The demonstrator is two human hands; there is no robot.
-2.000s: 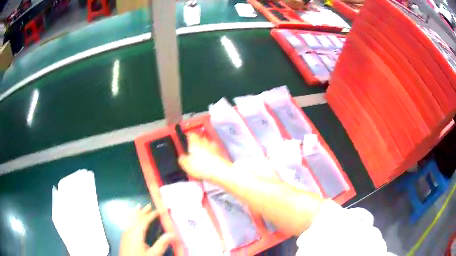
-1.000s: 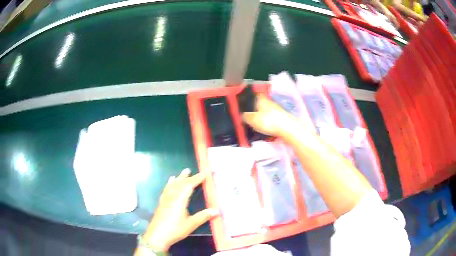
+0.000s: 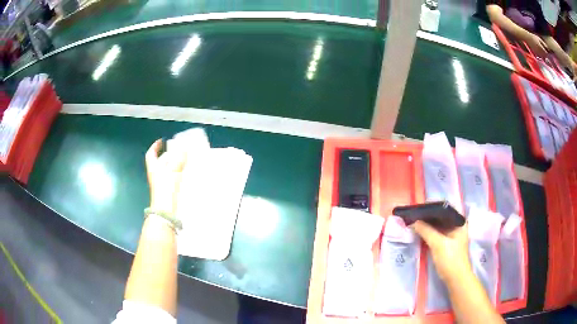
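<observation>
My right hand (image 3: 448, 248) holds a black keypad phone (image 3: 430, 215) level above the red phone tray (image 3: 321, 234). One back pocket of the tray is bare. Another black phone (image 3: 354, 180) lies unbagged in the back left pocket. Bagged phones (image 3: 399, 269) in frosted sleeves fill the other pockets, some partly hidden by my right hand and arm. My left hand (image 3: 166, 174) is at the upper left of the stack of empty bags (image 3: 218, 205), fingers on a white bag (image 3: 192, 140) whose end is raised and blurred.
A pale upright (image 3: 393, 76) stands behind the tray. Stacked red trays (image 3: 562, 234) are at the right edge, and more (image 3: 39, 126) at the far left. Another tray of bagged phones (image 3: 547, 117) lies at the back right, near a person's arms (image 3: 522, 31).
My right hand has lifted the phone out of its pocket and brought it toward me. My left hand has left the tray edge for the bag stack. The view has swung left.
</observation>
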